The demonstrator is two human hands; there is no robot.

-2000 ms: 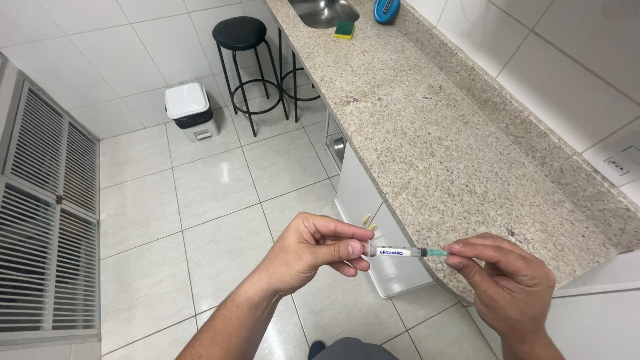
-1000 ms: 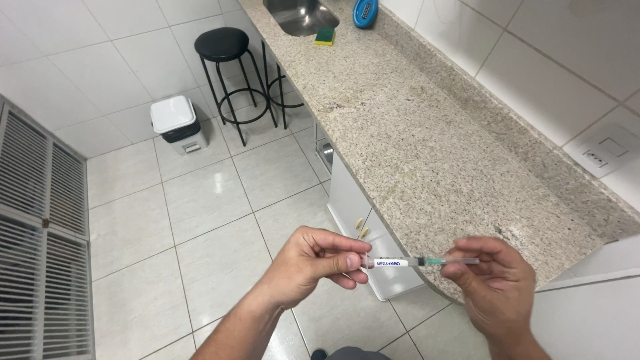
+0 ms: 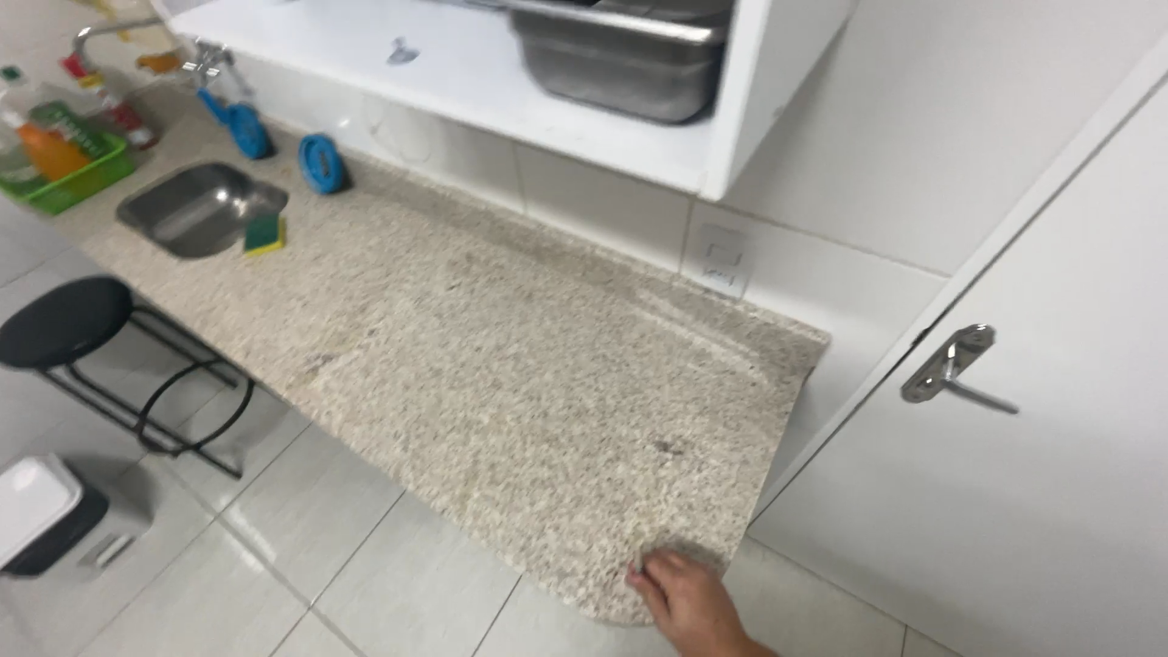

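Note:
Low in the head view, my right hand [image 3: 686,598] is over the rounded near end of the granite countertop [image 3: 511,365], fingers bent down toward the stone. Whether anything is between its fingertips cannot be made out. My left hand is out of the frame, and no syringe is visible. Further along the counter, a green and yellow sponge [image 3: 265,235] lies at the edge of the steel sink [image 3: 196,210]. Behind it a round blue object [image 3: 321,163] leans near the wall.
Above the counter hangs a white shelf unit [image 3: 438,78] holding a metal pan [image 3: 620,68]. A white door with a lever handle [image 3: 958,370] stands at right. At left are a black stool [image 3: 68,321], a bin [image 3: 41,511] and a green basket of bottles [image 3: 87,178].
Both hands held a syringe between them earlier; now only my right hand shows, at the counter's end, and the syringe is out of sight. The view has swung right and up.

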